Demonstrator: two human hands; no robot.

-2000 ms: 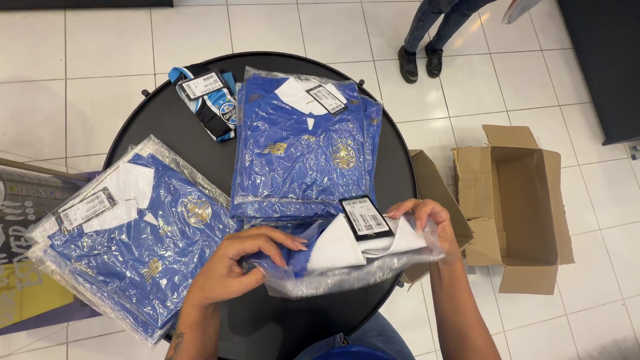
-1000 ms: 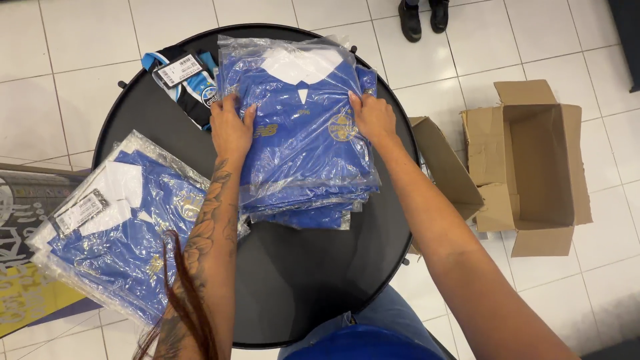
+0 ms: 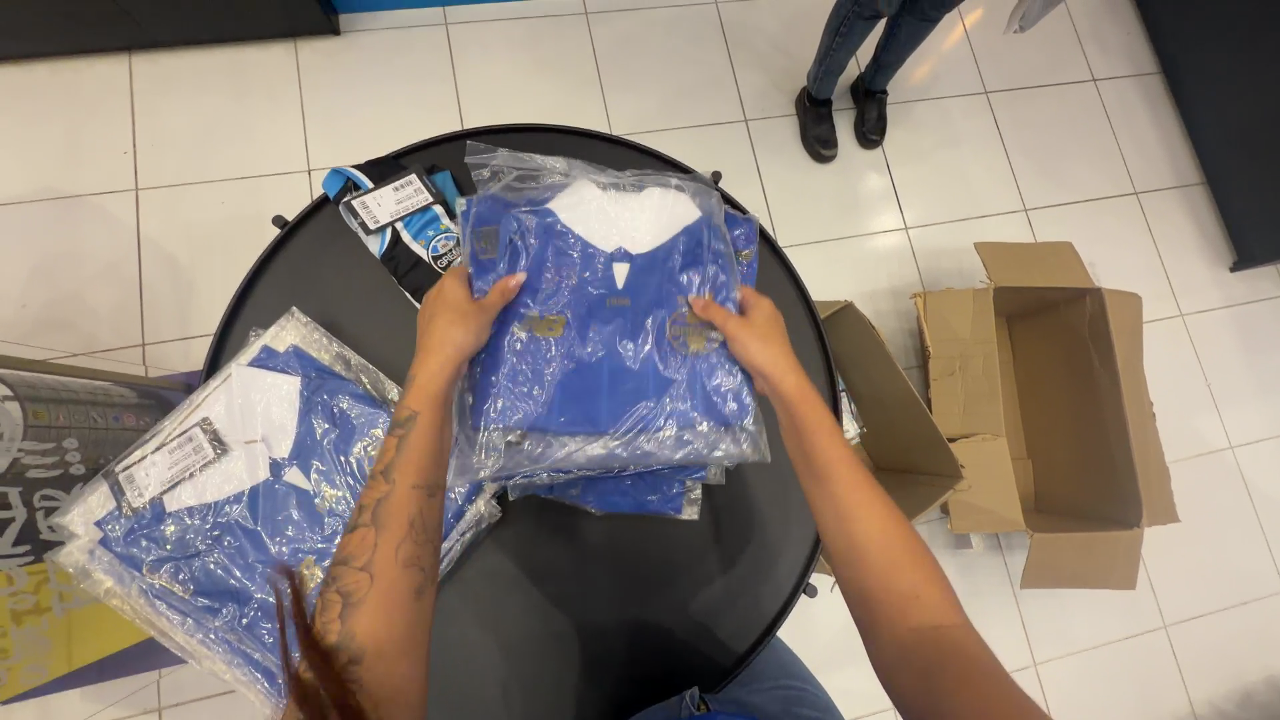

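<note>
Both my hands hold a folded blue shirt with a white collar in a clear plastic bag (image 3: 615, 370) by its sides, over a stack of like bagged shirts (image 3: 620, 493). My left hand (image 3: 460, 318) grips the left edge, thumb on top. At the right edge, my right hand (image 3: 748, 335) does the same, its thumb near the round gold crest. Another pile of bagged blue shirts (image 3: 225, 510), with a white tag, lies slanted at the table's left. A black, light blue and white garment (image 3: 400, 222) with a tag lies behind my left hand.
The round black table (image 3: 600, 620) has small knobs at its rim. Right of it, an open cardboard box (image 3: 1070, 410) stands on the tiled floor beside another carton (image 3: 890, 400). A person in jeans and black shoes (image 3: 840, 118) stands beyond the table.
Two seconds ago a bagged shirt with a tag was in my hands at the near edge. Now my hands are over the central stack, holding a bagged shirt with its tag out of sight.
</note>
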